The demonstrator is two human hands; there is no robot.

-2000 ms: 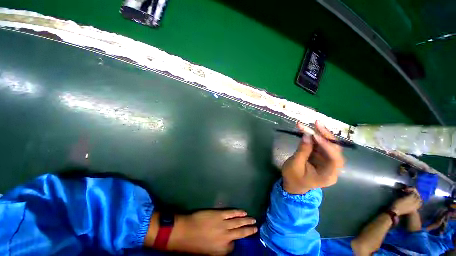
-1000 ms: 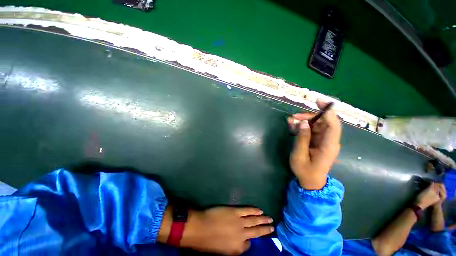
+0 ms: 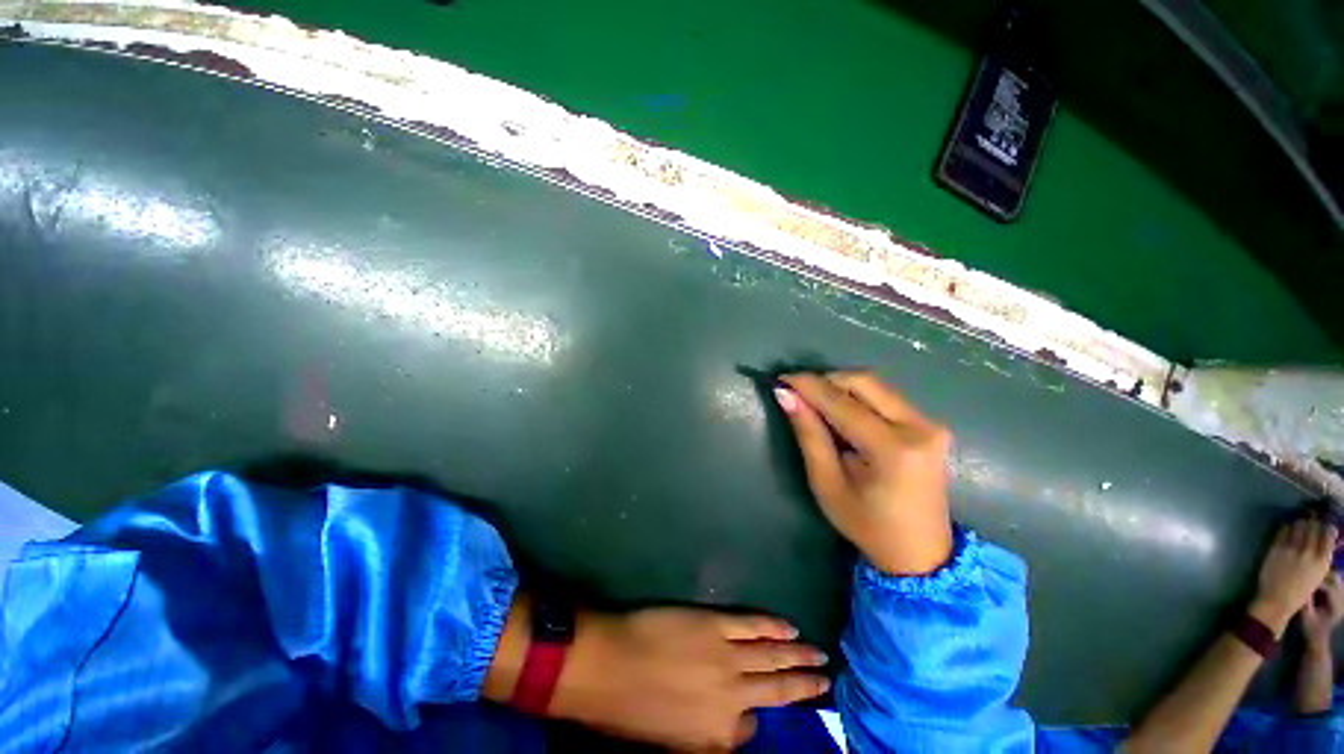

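My right hand [image 3: 873, 457] is raised over the dark green bench top [image 3: 619, 427] in the middle. Its thumb and fingertips are closed on a thin dark stick-like tool [image 3: 755, 374]; only a short dark tip shows past the fingertips, pointing left. My left hand [image 3: 708, 678], with a red wristband, rests palm down at the near bench edge, fingers a little apart, with nothing seen in it. No phone is at either hand.
A black phone unit [image 3: 999, 136] with white print lies on the green conveyor [image 3: 737, 89] at the upper right. A worn white strip [image 3: 649, 165] divides bench and conveyor. A white-wrapped post [image 3: 1268, 413] stands at right. Another worker's hands [image 3: 1297, 567] show at the right edge.
My right hand has turned and moved left, away from the strip, with the tool tip now pointing left. The left-hand phone unit has left the view. My left hand stays resting.
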